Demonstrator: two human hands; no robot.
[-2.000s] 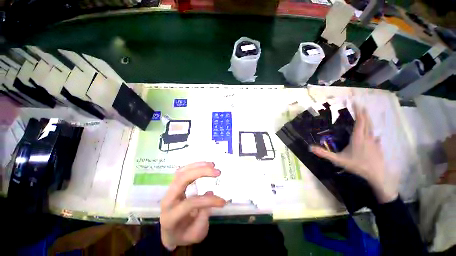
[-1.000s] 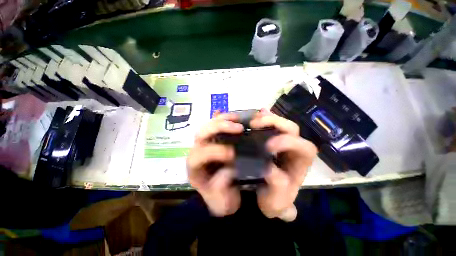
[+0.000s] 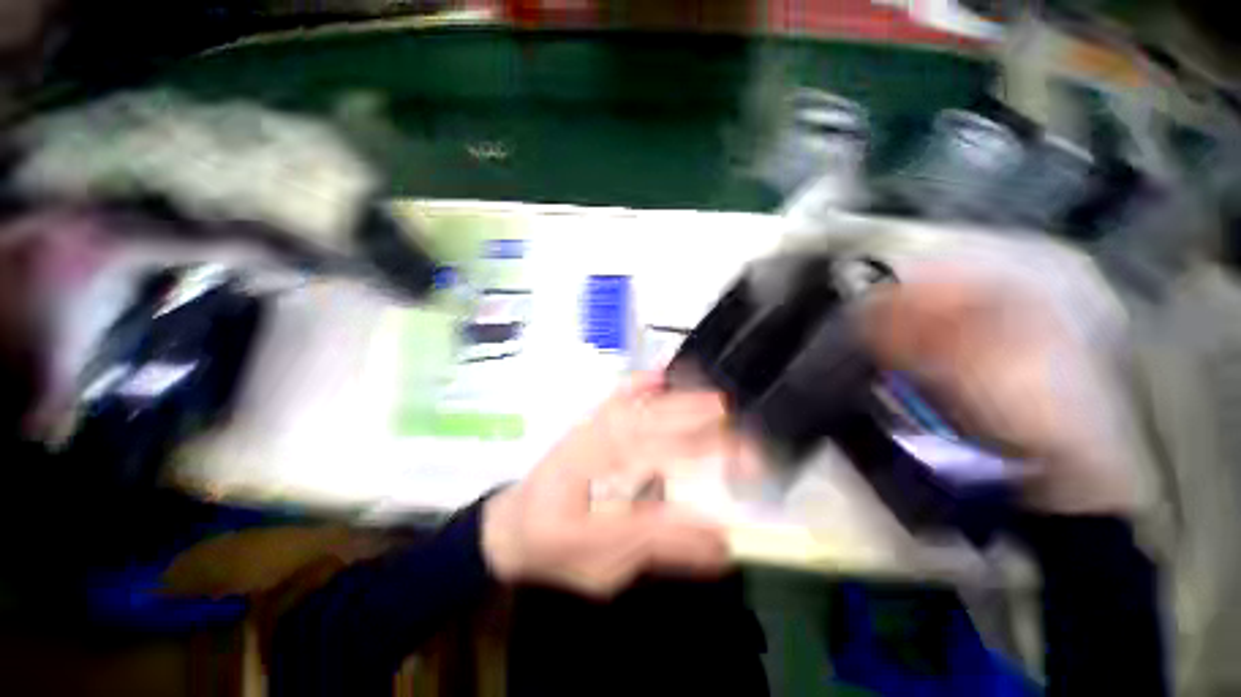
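Note:
The frame is heavily blurred. My left hand [image 3: 619, 483] is in front of me above the bench, fingers pointing right. Its fingertips meet the lower left side of a dark carton shape [image 3: 783, 341]; whether they grip it is unclear. My right hand [image 3: 1014, 388] is at the right, over the pile of glossy black carton blanks [image 3: 939, 456], partly covering it. Whether its fingers hold a blank cannot be seen. A pale blurred patch lies just right of my left fingers.
Erected cartons with white lids [image 3: 204, 157] stand in a row at the left. A second black pile [image 3: 163, 361] lies below them. Wrapped products [image 3: 823, 143] stand on the green belt [image 3: 585, 123] at the back right. Printed cardboard [image 3: 463, 388] covers the bench.
My hands have parted from around the small black carton held in the middle. My right hand has moved right onto the blank pile; my left stays near the middle. The view has shifted and blurred.

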